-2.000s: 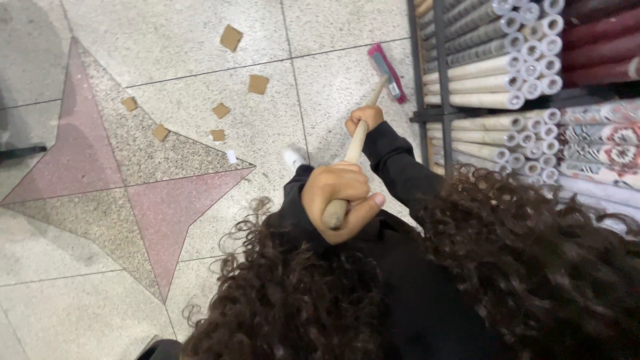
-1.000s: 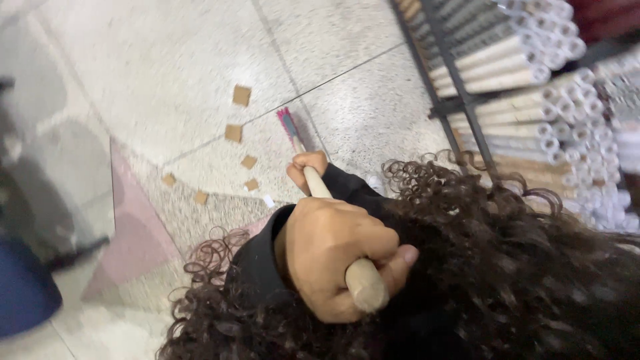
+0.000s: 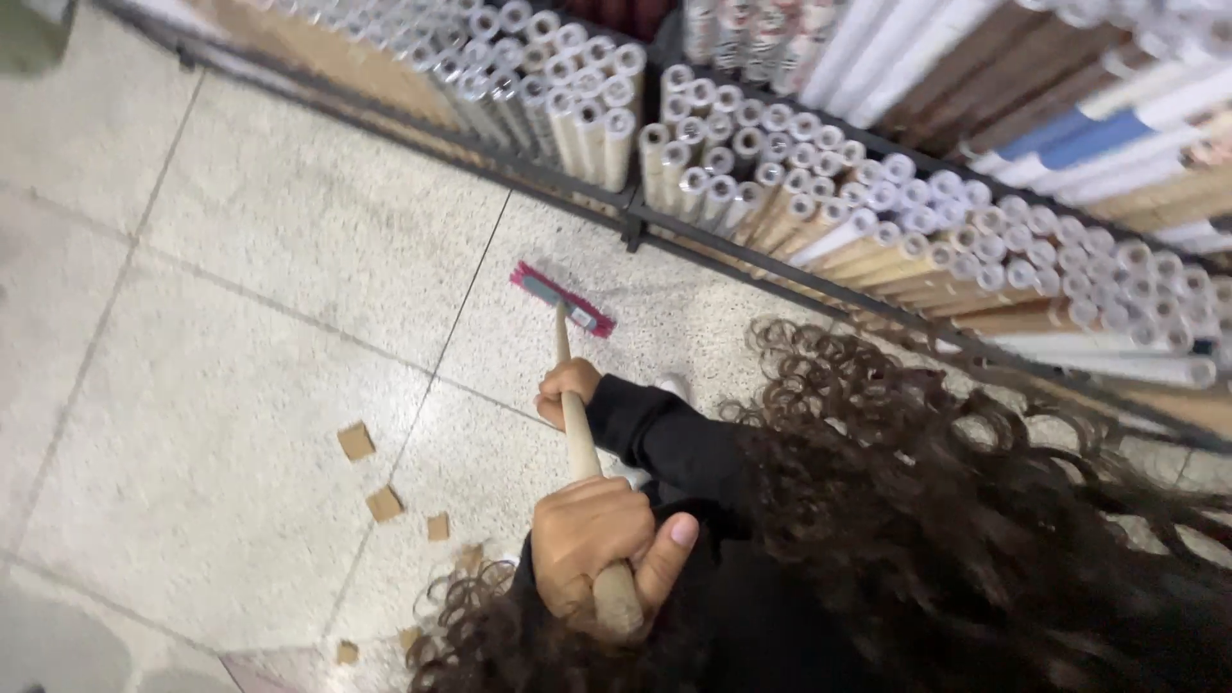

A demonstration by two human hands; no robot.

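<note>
My left hand [image 3: 602, 549] is closed around the top end of a broom's wooden handle [image 3: 580, 438], its thumb lying beside the handle's rounded tip. Farther down the same handle, my right hand [image 3: 568, 390] grips it. The broom head [image 3: 563, 300], grey with pink bristles, rests on the speckled floor beyond my right hand, near the rack. Small brown pieces that look like cardboard lie on the floor left of my hands, among them one square [image 3: 356, 441], another [image 3: 384, 503] and a smaller one [image 3: 438, 526]. Curly hair partly covers the nearest pieces.
A dark metal rack [image 3: 630, 217] runs diagonally across the upper right, filled with upright rolls [image 3: 717, 183] in clear, white and patterned materials. Tiled floor [image 3: 241, 385] extends to the left. A white shoe [image 3: 674, 385] shows beside my right sleeve. Long curly hair hangs at lower right.
The view has swung markedly toward the rack. The broom head now lies near the rack's lower edge, away from the brown pieces. Both hands have kept hold of the handle.
</note>
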